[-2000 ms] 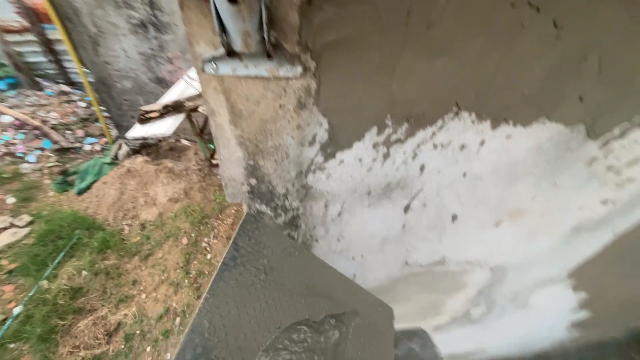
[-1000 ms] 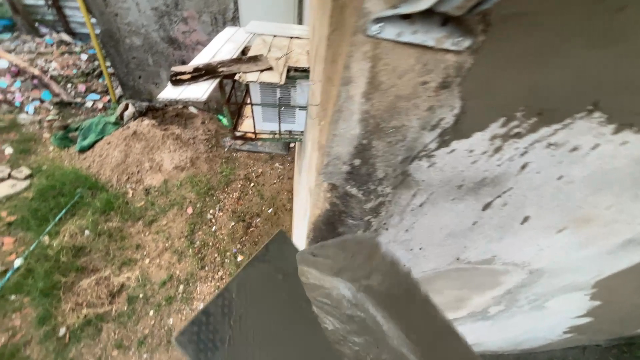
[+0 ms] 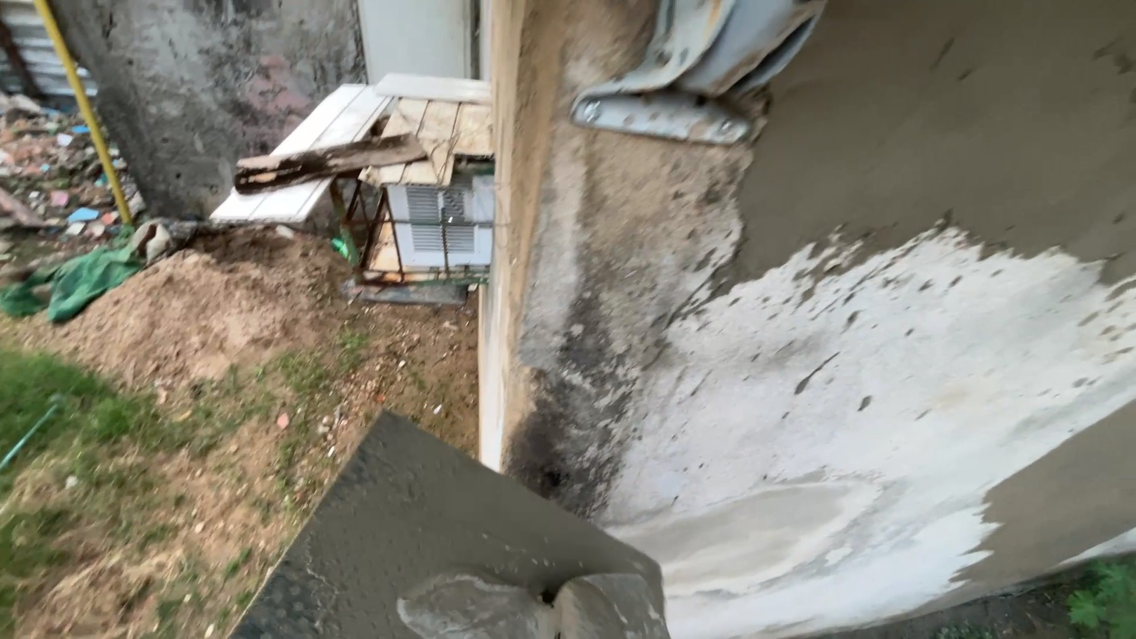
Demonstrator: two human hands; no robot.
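Note:
Neither of my hands shows in the head view. A dark plasterer's hawk board (image 3: pixel 426 515), coated with wet grey mortar, rises from the bottom edge; whatever holds it is out of frame. On its lower right part lie a lump of wet mortar (image 3: pixel 475 608) and a mortar-smeared piece (image 3: pixel 612 608), perhaps a trowel blade. To the right stands a wall with a white, unplastered-looking patch (image 3: pixel 781 399), spotted with dark splashes. Wet grey-brown plaster (image 3: pixel 914 115) covers the wall above the patch and at its lower right.
A metal bracket (image 3: pixel 661 115) is bolted near the wall's edge. Beyond that edge, far below, are a sand pile (image 3: pixel 204 302), green cloth (image 3: pixel 93 280), grass, rubble and a yellow pole (image 3: pixel 84 106). White panels (image 3: pixel 302 142) and a plank (image 3: pixel 328 164) lie over a metal cage (image 3: pixel 435 231).
A mortar-coated blade that stood up beside the board one second ago is now low at the board, largely out of frame. The view has shifted since two seconds ago, showing the wall's edge and cage.

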